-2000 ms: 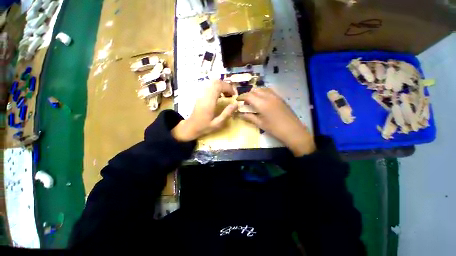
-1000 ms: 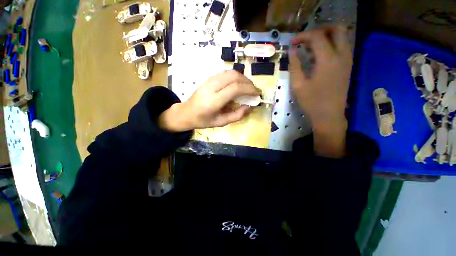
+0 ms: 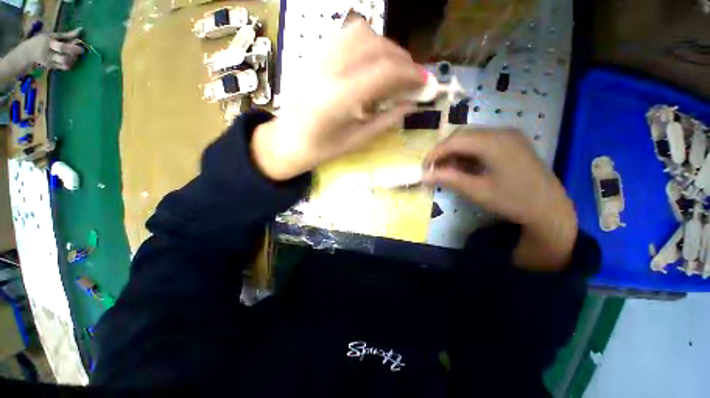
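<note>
My left hand (image 3: 346,97), blurred, reaches over the fixture with its fingers closed on a beige plastic part (image 3: 442,91), whose right end sticks out past the fingertips. The part's middle is hidden by the hand. Black blocks of the fixture (image 3: 422,120) show just below it. My right hand (image 3: 498,175) is over the right edge of the yellow sheet (image 3: 358,206). Its fingertips pinch a small pale piece (image 3: 403,176), blurred against the sheet.
Several beige parts (image 3: 230,85) lie on flattened cardboard (image 3: 159,155) at left. A blue tray (image 3: 623,260) at right holds more parts. The perforated metal plate (image 3: 537,101) and taped box (image 3: 486,27) are behind the fixture. Another person's hand (image 3: 58,53) is at far left.
My left hand has moved up from the pale piece to the part at the fixture. My right hand has come down from beside the fixture to the pale piece. Another person's hand has appeared.
</note>
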